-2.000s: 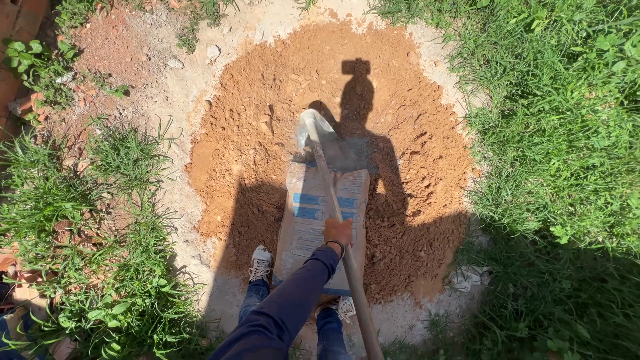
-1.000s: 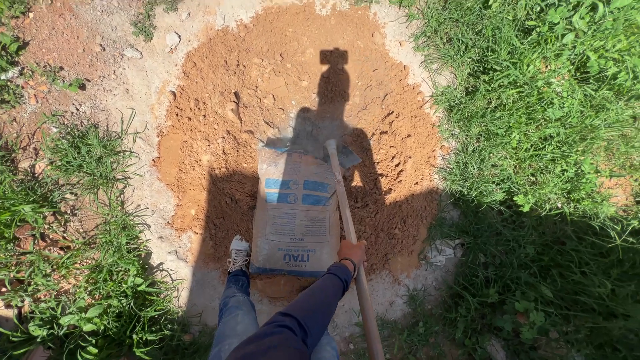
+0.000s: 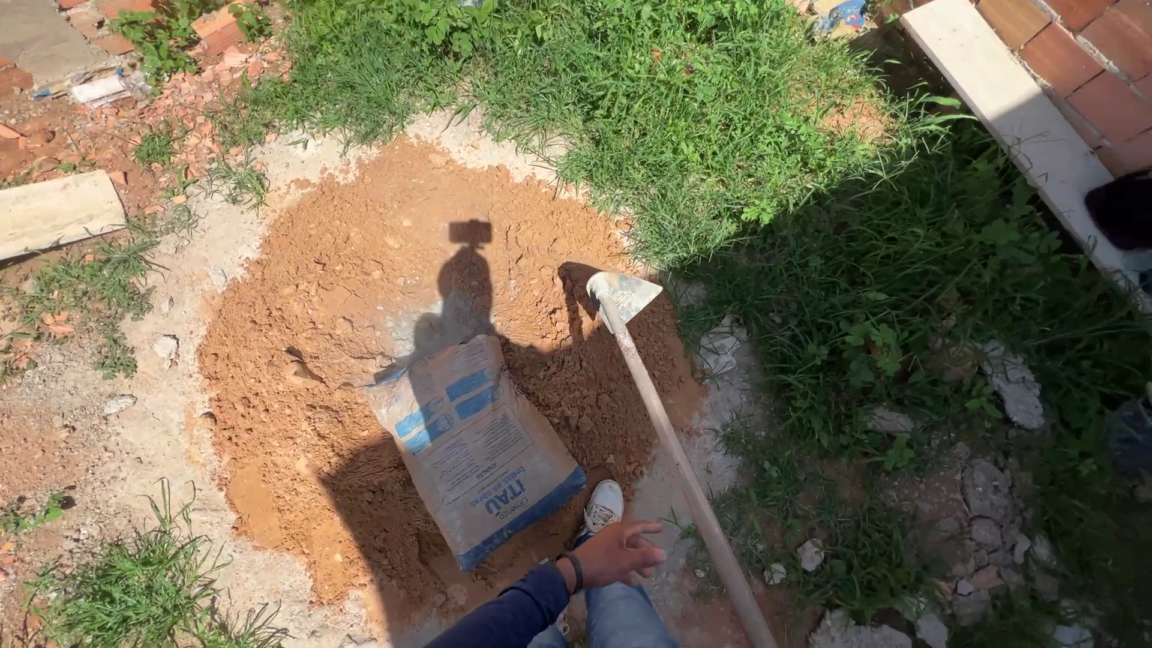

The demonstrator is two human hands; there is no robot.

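Note:
A paper cement bag (image 3: pixel 486 445) with blue bands and printing lies on a round bed of reddish-brown soil (image 3: pixel 315 270). Some grey powder shows by its far end. My left hand (image 3: pixel 621 552), with a dark band at the wrist, is over my leg and shoe, just beyond the bag's near right corner. Its fingers are spread and hold nothing. Right of it slants a hoe (image 3: pixel 666 414), its metal blade over the right side of the soil and its wooden handle running out at the bottom edge. My right hand is out of view.
Grass (image 3: pixel 720 108) borders the soil at the back and right. Broken concrete pieces (image 3: pixel 990 504) lie at lower right. A pale board (image 3: pixel 1017 117) runs beside bricks at upper right; another board (image 3: pixel 58 213) lies at left.
My left hand has let go of the hoe's handle. The hoe blade has moved from the bag's far end to the right side of the soil. The view has turned.

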